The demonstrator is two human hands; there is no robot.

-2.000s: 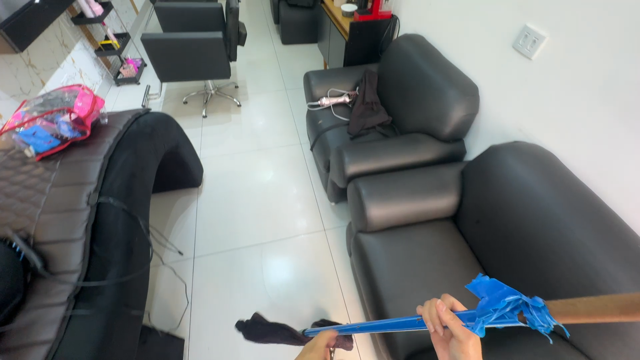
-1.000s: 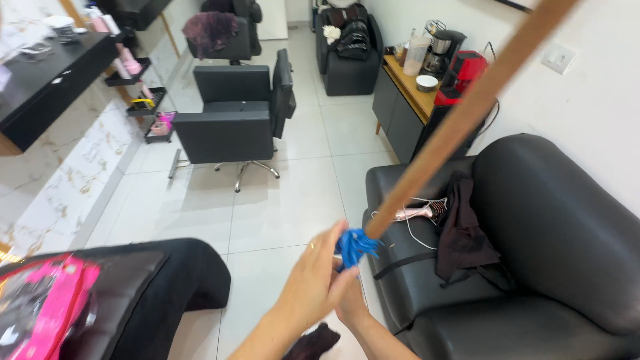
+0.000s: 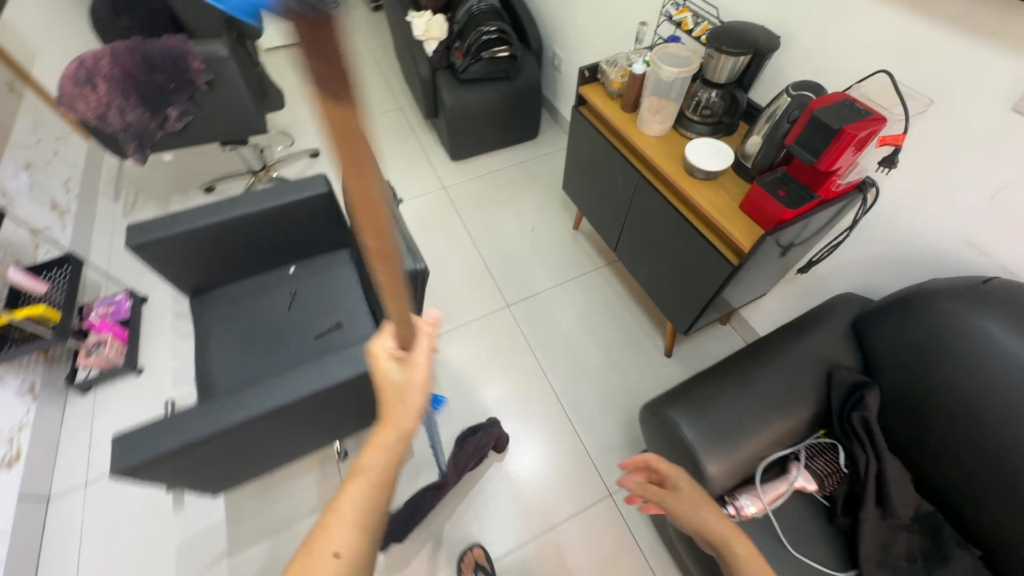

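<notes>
My left hand (image 3: 402, 368) is closed around a long wooden pole (image 3: 364, 184), which stands up blurred before the camera with blue material at its top edge. Below that hand, a blue shaft (image 3: 434, 440) reaches down to a dark cloth (image 3: 460, 464) on the tiled floor. My right hand (image 3: 668, 492) holds nothing, its fingers apart, beside the arm of a black sofa (image 3: 752, 384). On that sofa lie a pink hot-air brush (image 3: 768, 492) with a pale cord and a dark garment (image 3: 888, 480).
A black salon chair (image 3: 272, 320) stands left of the pole. Ahead is a cabinet (image 3: 640, 216) bearing a red coffee machine (image 3: 824, 152), a kettle, a coffee maker and a white bowl (image 3: 708, 156). A small black rack (image 3: 108, 344) stands at far left.
My right hand has come off the pole, which both hands held a second ago. The pole now leans the other way, toward upper left. The view has moved forward past the near sofa.
</notes>
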